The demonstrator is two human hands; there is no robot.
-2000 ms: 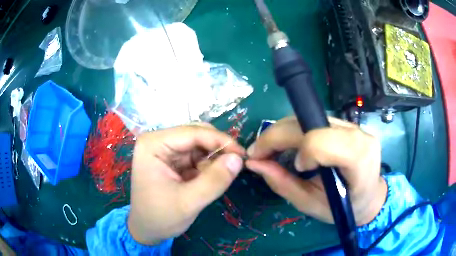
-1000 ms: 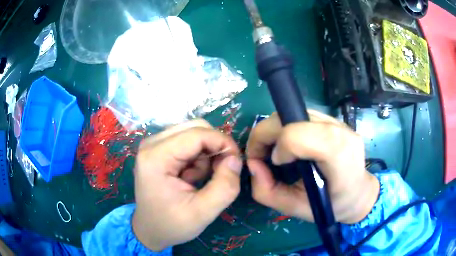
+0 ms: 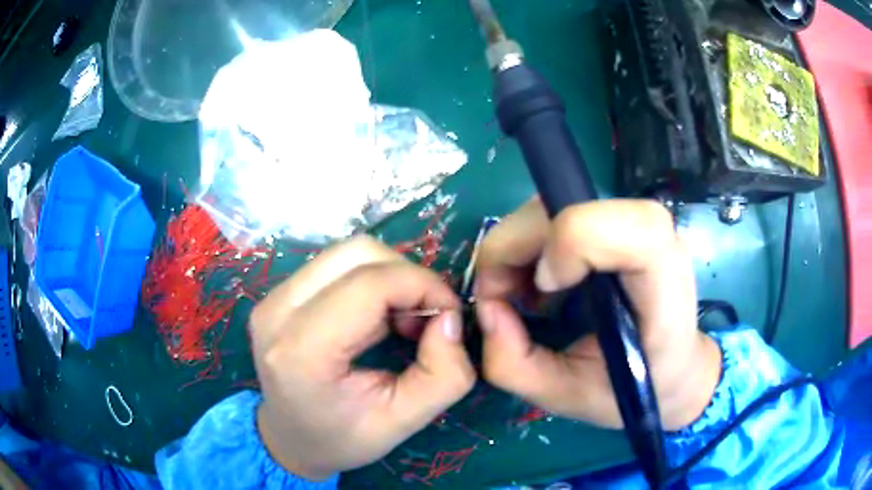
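My left hand (image 3: 359,359) is in the centre, its thumb and index finger pinched on a thin strand of solder wire (image 3: 418,313). My right hand (image 3: 598,306) is just right of it, fingertips close to the left ones, and holds the black soldering iron (image 3: 545,134) between its fingers, bare tip pointing up and away. Whether a tiny part sits between the fingertips I cannot tell. The holding block (image 3: 486,230) shows only as a small blue and white edge behind my right hand. Red lead wires (image 3: 196,278) lie in a pile at left.
A glaring parts bag (image 3: 287,134) lies behind my hands, a clear round dish (image 3: 153,67) beyond it. A blue bin (image 3: 91,249) and pale loop (image 3: 119,406) are at left. The black iron stand (image 3: 669,105) with yellow sponge (image 3: 773,100) is at right, beside a pink-red mat (image 3: 841,115).
The view has shifted slightly, so the bench things sit further left. My hands stay close together, with the fingers slightly reposed. The iron is still in my right hand.
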